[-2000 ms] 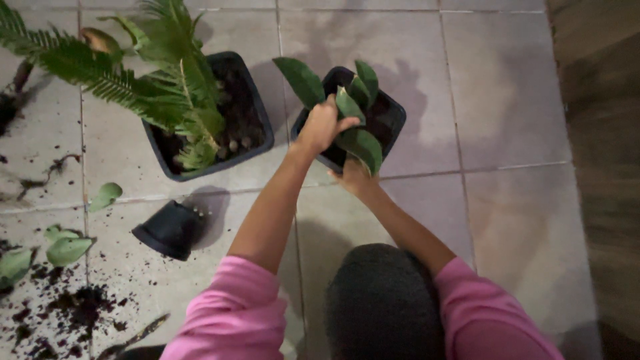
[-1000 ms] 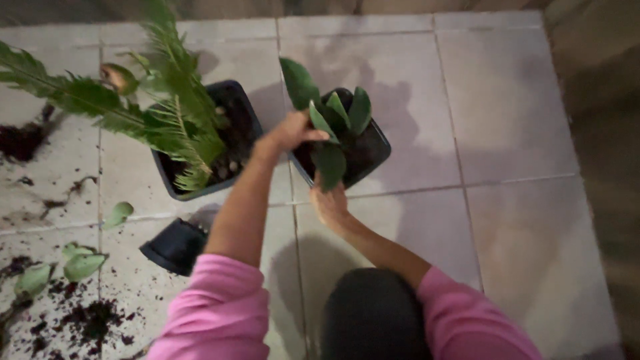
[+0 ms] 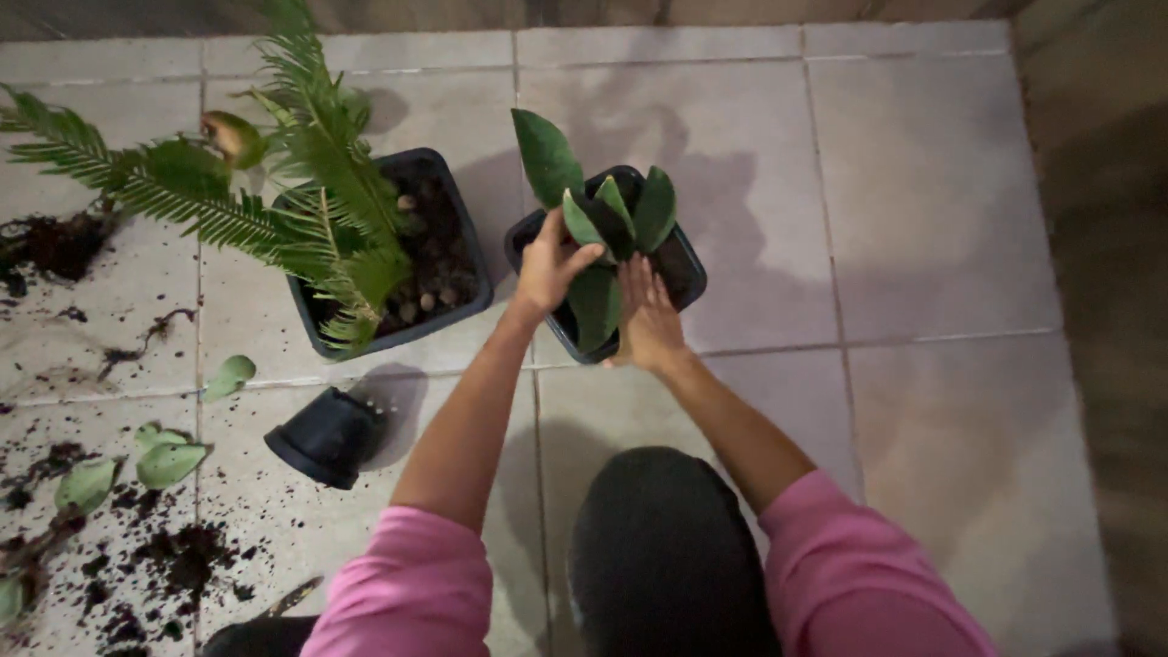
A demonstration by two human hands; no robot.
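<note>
A plant with broad green leaves [image 3: 653, 210] stands in a square black plastic pot [image 3: 692, 290] on the tiled floor. My left hand [image 3: 550, 267] is at the pot's left side, thumb and fingers around the lower part of the plant; whether they close on it is hard to tell. My right hand [image 3: 650, 319] lies flat at the near side of the plant, fingers extended close together onto the soil by its base. The fingertips of both hands are partly hidden by leaves.
Left of the pot stands a square black pot [image 3: 481, 292] with a cycad [image 3: 301, 228] and pebbles. A small black pot [image 3: 328, 438] lies on its side. Loose leaves [image 3: 171, 464], spilled soil [image 3: 187, 558] and roots are scattered at the left. My knee [image 3: 671, 557] is below the hands.
My right hand has moved from the pot's near outer edge up over the soil beside the plant. My left hand remains at the plant's left side.
</note>
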